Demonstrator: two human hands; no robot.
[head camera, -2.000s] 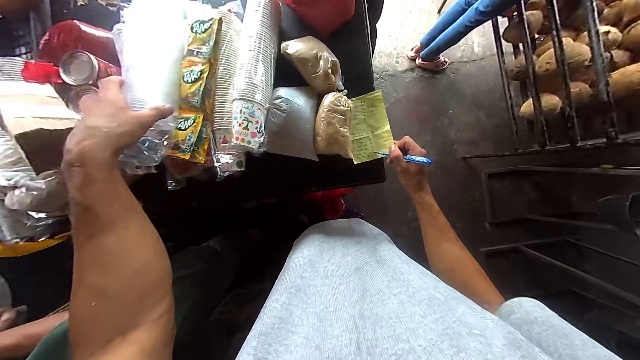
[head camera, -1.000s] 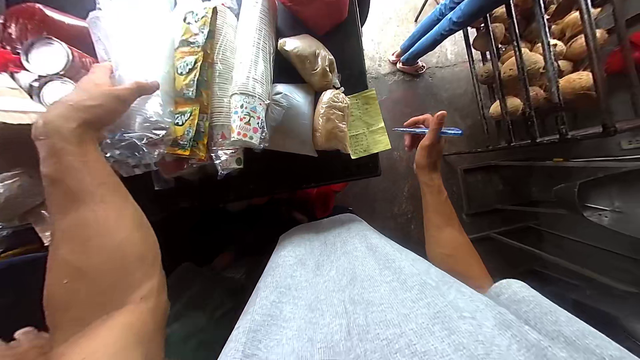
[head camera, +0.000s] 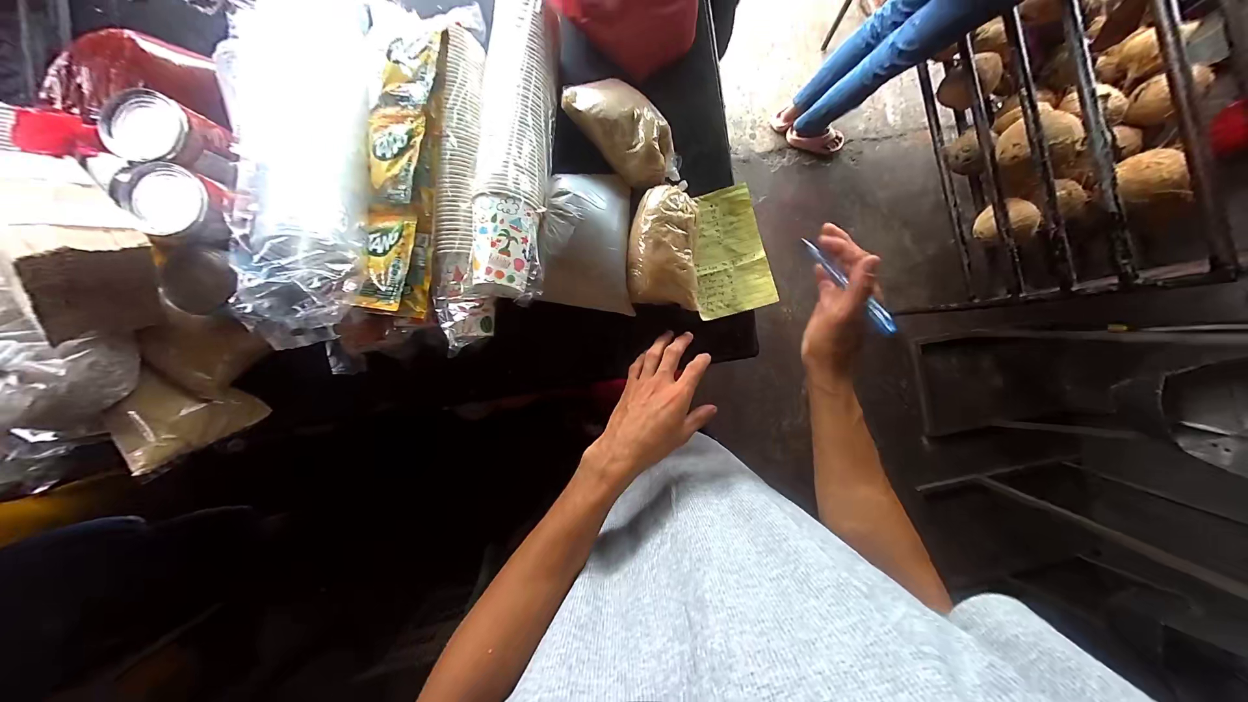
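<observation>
My right hand (head camera: 840, 302) holds a blue pen (head camera: 858, 292) between thumb and fingers, off the table's right side. My left hand (head camera: 663, 395) is at the front edge of the black table (head camera: 726, 336), fingers apart, holding nothing. Just beyond it lie a yellow sheet of paper (head camera: 736, 253) with handwriting and a plastic bag of light brown powder or grains (head camera: 665, 246) that overlaps the paper's left edge. Left of these are a bag of white contents (head camera: 587, 244), stacked paper cups in a sleeve (head camera: 502, 239) and a strip of Tang sachets (head camera: 390, 249).
Cans (head camera: 168, 200), clear plastic packs (head camera: 297, 195) and a cardboard box (head camera: 83, 283) crowd the left. Another brown bag (head camera: 624, 127) lies farther back. Beyond the table, a person in jeans (head camera: 858, 63) stands near a metal rack (head camera: 1102, 195) of coconuts (head camera: 1038, 141).
My left hand has moved right, from the cans and plastic packs to the table's front edge. My right hand has drawn the pen away from the yellow paper.
</observation>
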